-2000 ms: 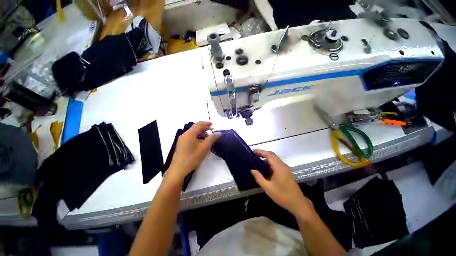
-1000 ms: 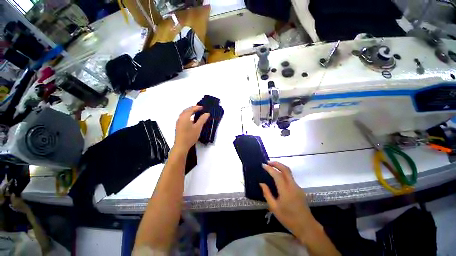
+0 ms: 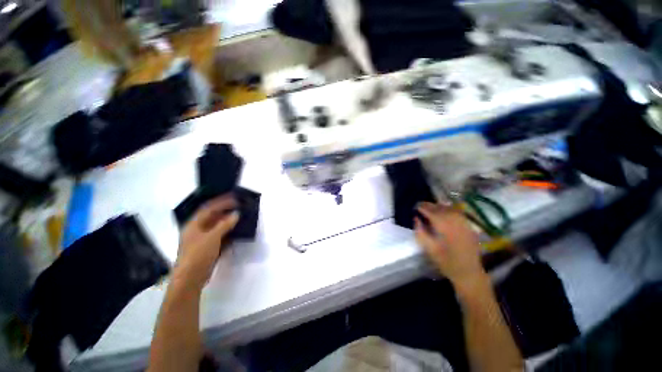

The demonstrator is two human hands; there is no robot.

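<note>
The view is blurred. My left hand (image 3: 210, 221) has its fingers on dark strips (image 3: 248, 212) on the table left of the needle. A small dark strip pile (image 3: 219, 166) lies just behind them. My right hand (image 3: 448, 236) touches the lower end of a black piece (image 3: 411, 190) lying under the machine arm, right of the needle. The white sewing machine (image 3: 450, 109) with a blue stripe stands in front of me, its needle area lit.
A black panel bundle (image 3: 94, 280) hangs over the left table edge. More black pieces (image 3: 127, 120) lie at the back left. Scissors with a green handle loop (image 3: 488, 215) and an orange-tipped tool (image 3: 537, 184) lie at the right. Black fabric (image 3: 536, 309) lies below the table edge.
My right hand has moved the black piece rightward, from in front of the needle to under the machine arm. My left hand has shifted toward me, off the small pile onto other strips. The view has swung.
</note>
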